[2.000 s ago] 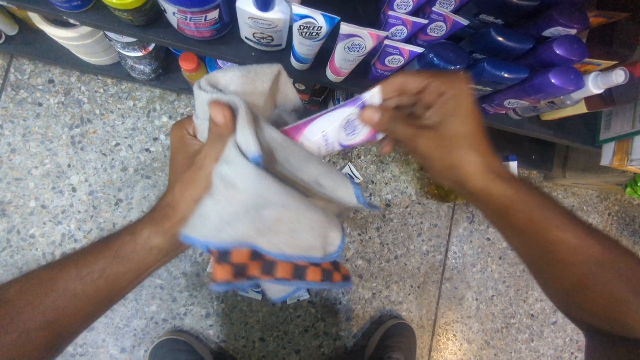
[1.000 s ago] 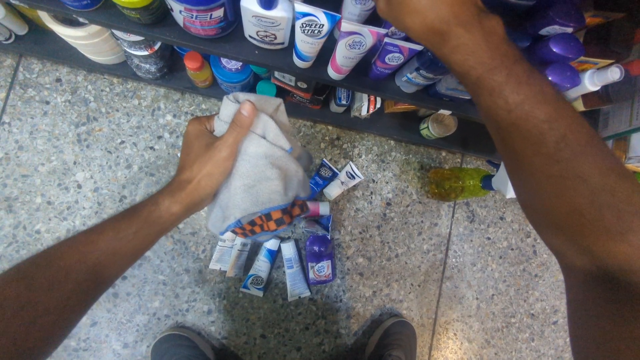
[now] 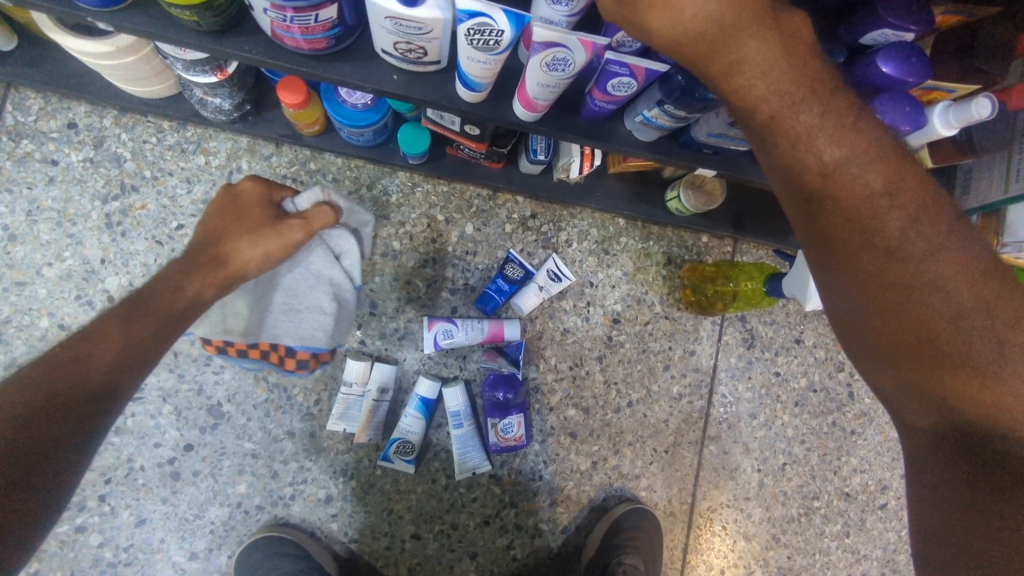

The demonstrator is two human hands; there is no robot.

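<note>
My left hand (image 3: 256,228) grips a grey cloth (image 3: 292,300) with an orange and black checkered band, hanging over the floor at the left. My right hand (image 3: 688,16) reaches over the upper shelf at the top edge; its fingers are cut off by the frame, so what it holds is hidden. Below it stand a pink and white Lady Speed Stick tube (image 3: 552,76), a purple tube (image 3: 620,86) and a white and blue Speed Stick tube (image 3: 486,48). On the floor lie a pink and white tube (image 3: 470,334), a purple deodorant bottle (image 3: 506,416) and several other tubes (image 3: 410,428).
A spray bottle with yellow-green liquid (image 3: 728,288) lies on the floor at the right. The dark lower shelf (image 3: 592,196) holds jars, boxes and a small can (image 3: 694,194). More purple bottles (image 3: 892,64) stand at the upper right. My shoes (image 3: 624,540) are at the bottom edge.
Two seconds ago my right hand held a pink and white tube against the cloth; it has since moved up to the shelf. My left hand has moved left with the cloth, uncovering tubes on the floor.
</note>
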